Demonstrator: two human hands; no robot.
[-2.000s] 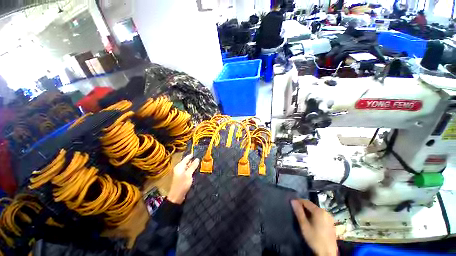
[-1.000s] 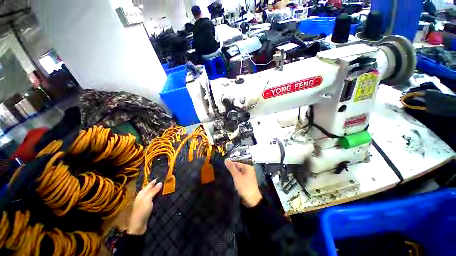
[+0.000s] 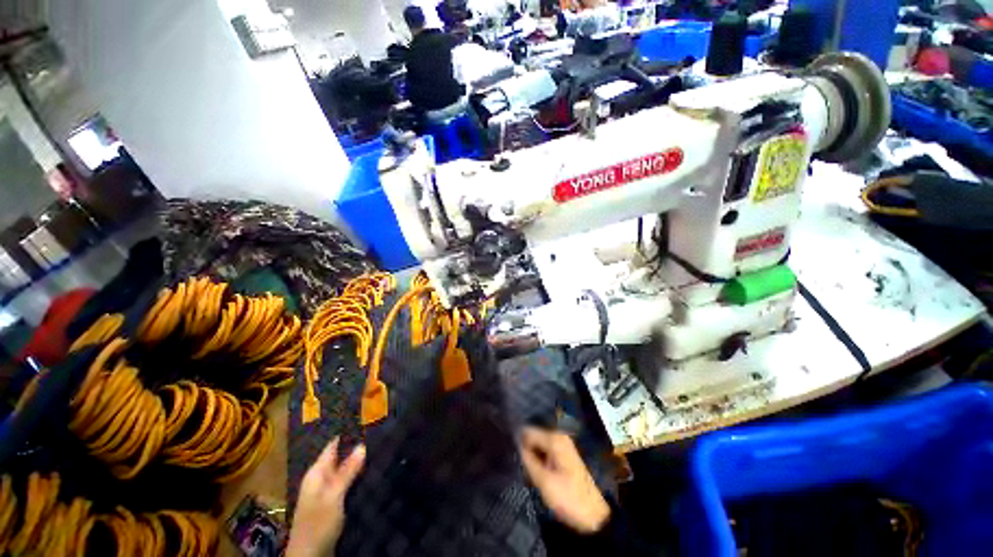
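Note:
A dark checked bag panel (image 3: 419,468) with yellow-orange handles (image 3: 383,354) hangs in front of me, its upper right edge at the needle area of the white sewing machine (image 3: 697,218). Orange handle tabs (image 3: 455,370) lie flat on the panel. My left hand (image 3: 325,495) is on the panel's left part, thumb and fingertips pinching the fabric. My right hand (image 3: 564,477) is at the panel's right edge, slightly blurred, its fingertips closed on the dark material. The needle itself is too small to make out.
Dark bundles with many orange loops (image 3: 180,419) are piled at left, with camouflage-like fabric (image 3: 256,245) behind. A blue crate (image 3: 849,457) holding dark pieces is at lower right. Another blue bin (image 3: 376,212) stands behind the machine. A person in dark clothes (image 3: 432,71) is further back.
The view has turned right, bringing the crate into view. The panel has moved up to the machine head. Both hands have moved lower on the panel over the last second.

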